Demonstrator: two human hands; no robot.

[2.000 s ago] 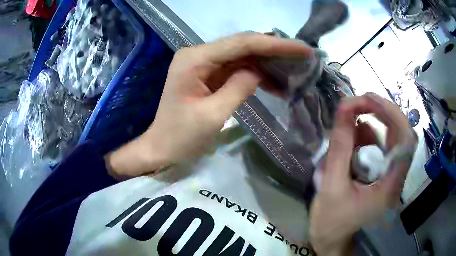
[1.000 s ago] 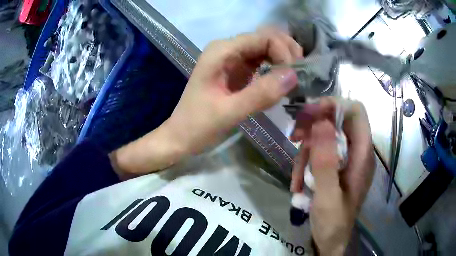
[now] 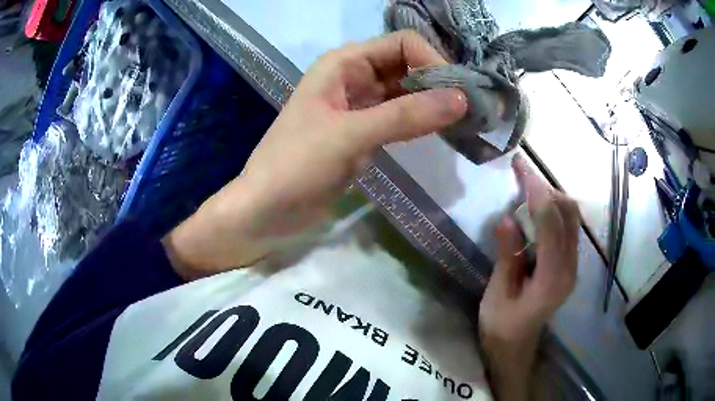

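A limp grey plush skin (image 3: 470,94) with floppy projections is over the white table. My left hand (image 3: 376,102) pinches its near edge between thumb and fingers; an opening in the fabric faces my right hand. My right hand (image 3: 537,243) is a little below and right of the skin, not touching it, with fingers curled around a small pale piece (image 3: 524,223), probably the stuffed limb. Most of that piece is hidden by the fingers, and a thin thread shows beside it.
Tweezers (image 3: 617,227) lie on the machine bed at the right. The cream machine head (image 3: 686,94) and a blue part (image 3: 688,229) are at the far right. The ruler-marked table edge (image 3: 415,207) runs diagonally. A blue basket (image 3: 184,133) and plastic bags (image 3: 55,204) are at left.
The skin's projections are spread, and its opening now shows. My right hand has drawn away from the skin. The black-and-white end that stuck out below it is no longer visible.
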